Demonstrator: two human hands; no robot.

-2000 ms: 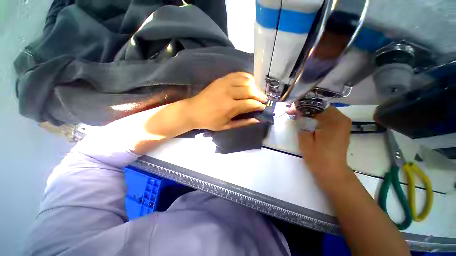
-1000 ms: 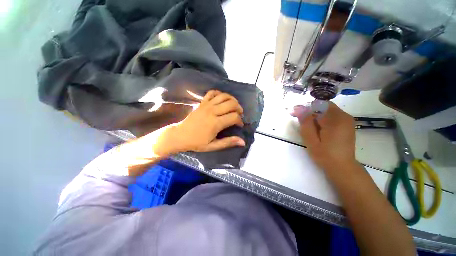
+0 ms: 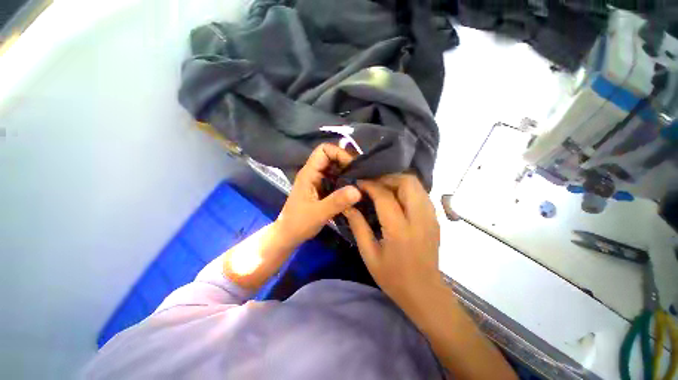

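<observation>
The dark grey garment (image 3: 297, 82) lies in a soft heap on the left part of the table, partly over its front edge. My left hand (image 3: 316, 194) grips a bunched edge of it near the front of the table. My right hand (image 3: 401, 234) holds the same part from the right, its fingers meeting my left hand's. The cloth between the fingers is dark and mostly hidden. A bright white patch, glare or a label, shows on the garment just above my hands.
The sewing machine (image 3: 595, 111) stands at the right. Black thread snips (image 3: 609, 246) and scissors with green and yellow handles (image 3: 650, 334) lie on the white table (image 3: 513, 274). A blue crate (image 3: 186, 260) is below left. More dark cloth lies behind the machine.
The view has shifted left. My right hand has left the needle area and joined my left hand at the garment. The garment edge is drawn away from the machine and bunched between both hands.
</observation>
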